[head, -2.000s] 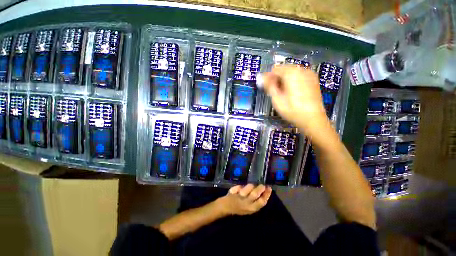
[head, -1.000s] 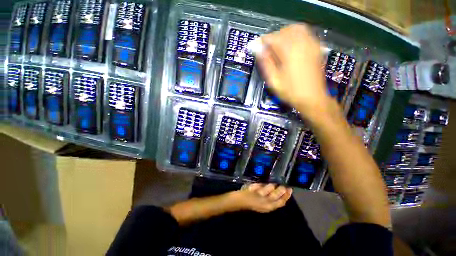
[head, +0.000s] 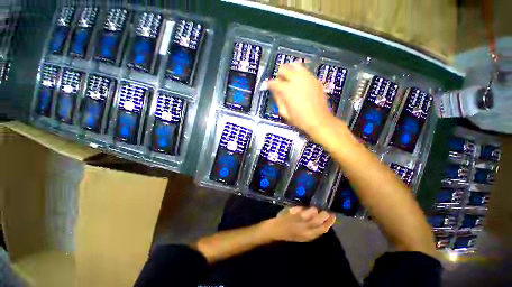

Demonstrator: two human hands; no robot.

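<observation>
A clear blister tray (head: pixel 216 120) with two rows of keypad phones lies in front of me on the dark green bench. My right hand (head: pixel 295 92) is over the upper row, with a small white wipe (head: pixel 264 86) pinched at its fingertips. It partly hides the second phone from the left; contact is unclear. The first phone (head: pixel 240 92) lies uncovered beside it. My right forearm covers part of the lower row at right. My left hand (head: pixel 306 223) rests with curled fingers at the tray's near edge; nothing shows in it.
A second filled tray (head: pixel 197 92) lies to the left. An open carton (head: pixel 120 218) stands below it. A white-labelled bottle (head: pixel 457 103) and a plastic bag (head: pixel 502 73) are at the right edge. More filled trays (head: pixel 461 196) are at lower right.
My right hand with the wipe has moved left along the upper row, from the fourth phone to the third and then the second. My left hand stays at the near edge. The camera view has shifted.
</observation>
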